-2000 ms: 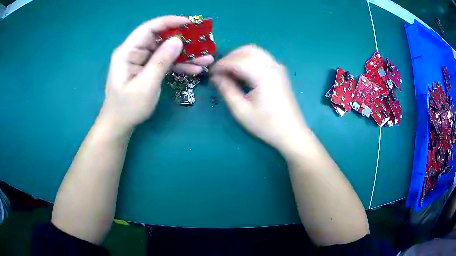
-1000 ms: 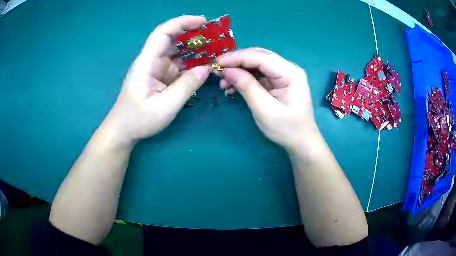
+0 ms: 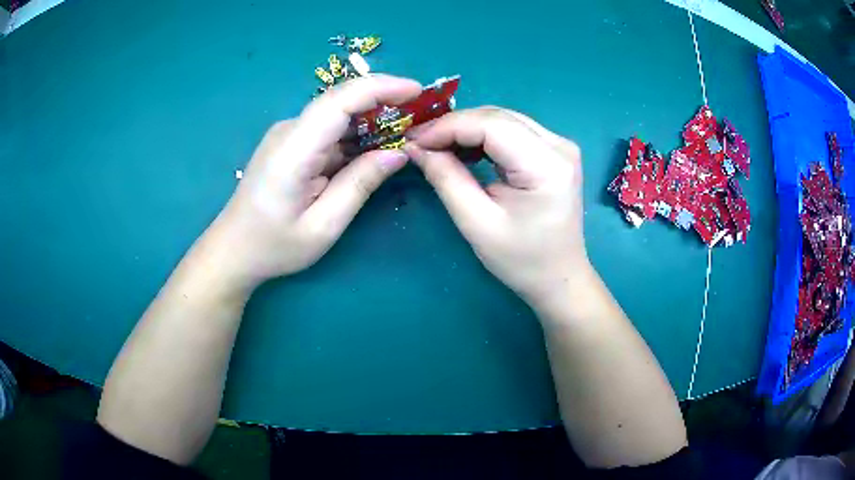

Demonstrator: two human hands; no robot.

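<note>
My left hand (image 3: 314, 183) is shut on a red circuit board (image 3: 431, 105), which is tilted so that its face shows foreshortened. A gold-yellow metal component sits on the board's face. A second small gold component (image 3: 394, 145) is at the board's near edge, between my left thumb and the fingertips of my right hand (image 3: 511, 183). My right thumb and forefinger pinch at it and partly hide it. Loose yellow-and-silver components (image 3: 364, 44) lie on the bench beyond my left hand, which hides part of them.
A loose heap of red boards (image 3: 689, 173) lies to the right, by a thin pale seam line. A blue tray (image 3: 780, 234) holding many red boards stands at the far right. The bench's white edge strip (image 3: 741, 36) curves behind. Part of a person's clothing (image 3: 811, 467) shows at the lower right.
The board has moved down and nearer to me and tipped to a flatter angle. My right fingers have come to its near edge with a gold component. Loose components beyond my left hand are now uncovered.
</note>
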